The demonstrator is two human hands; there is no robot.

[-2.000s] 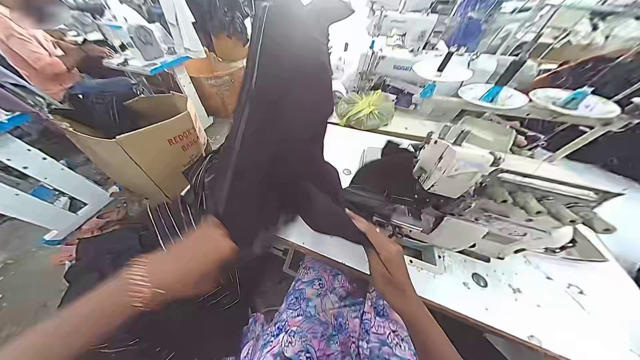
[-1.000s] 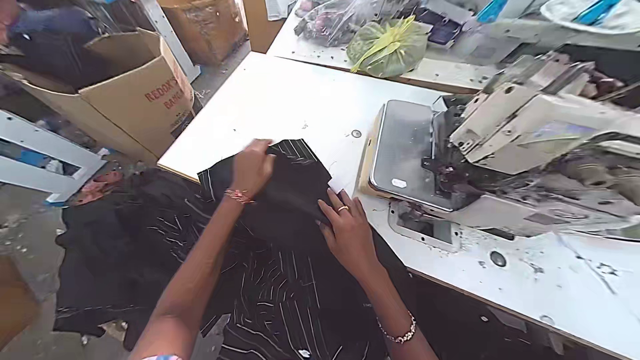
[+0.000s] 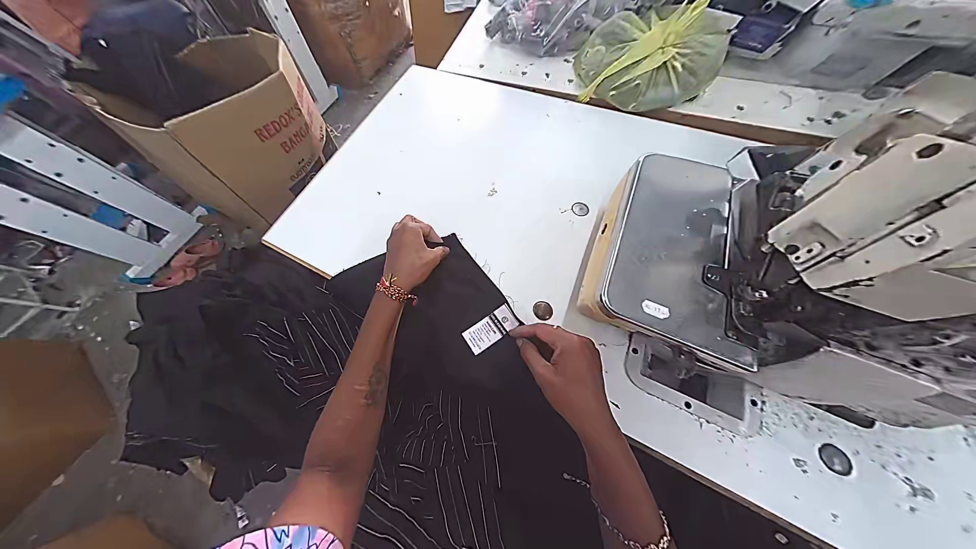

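Black fabric [image 3: 435,320] lies over the front edge of the white table, with a white printed label [image 3: 488,329] at its right edge. My left hand [image 3: 414,248] pinches the fabric near its far corner, the fingers curled. At the label's edge, my right hand [image 3: 564,366] holds the fabric's border between thumb and forefinger. More dark cloth with many loose light threads [image 3: 450,435] hangs below, beneath both forearms. An overlock sewing machine [image 3: 862,244] with a flat metal plate [image 3: 671,252] stands to the right of my right hand.
The white tabletop [image 3: 457,152] extends beyond the fabric. An open cardboard box [image 3: 229,137] with dark contents stands at the upper left, near a white metal frame [image 3: 91,191]. A tied yellow-green bag [image 3: 656,57] sits on a second table behind. A brown box [image 3: 46,427] is at lower left.
The black fabric was held up two seconds ago and now lies on the table edge. My right hand has come to its right edge, where the white label now shows. The view has tilted down.
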